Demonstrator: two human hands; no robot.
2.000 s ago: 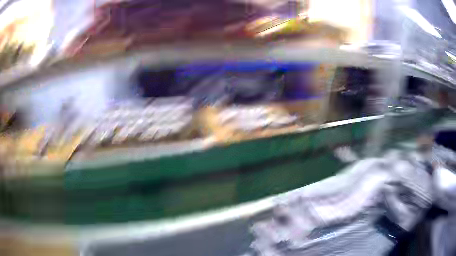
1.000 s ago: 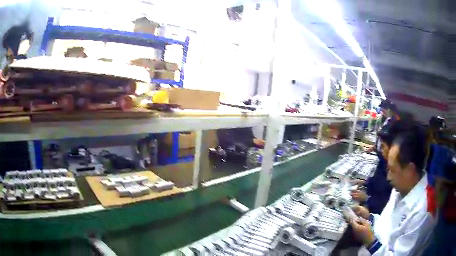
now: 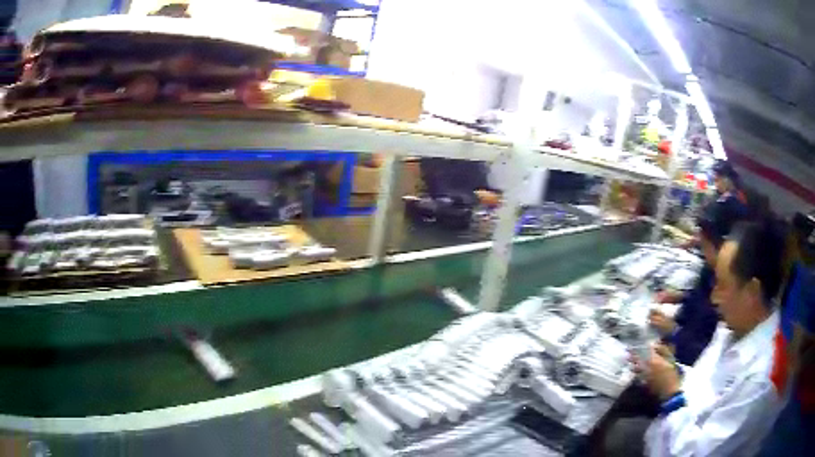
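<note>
Neither of my hands is in the picture. A dense overlapping row of white handheld fans point(image 3: 447, 375) lies nearest in front of me, on the shiny bubble wrap point(image 3: 474, 433) of the bench. Several narrow white strips point(image 3: 326, 435) lie at its near left end, cut off by the bottom edge. A dark flat object point(image 3: 547, 428) lies by the fans at the right. One white fan point(image 3: 210, 357) lies on the green conveyor belt point(image 3: 295, 344), and another fan point(image 3: 457, 301) is farther along it.
A person in white point(image 3: 715, 384) sits at the right, hands raised over a white part, with others beyond. A white post point(image 3: 498, 241) stands past the belt. Across it, a cardboard sheet point(image 3: 192, 254) and a tray at far left point(image 3: 85, 245) hold white fans. An upper shelf point(image 3: 331, 134) runs above.
The view has swung from a blurred look along the belt, then tilted down. The shelf and far fans sit higher in the picture. More of the near bench, strips and dark object shows.
</note>
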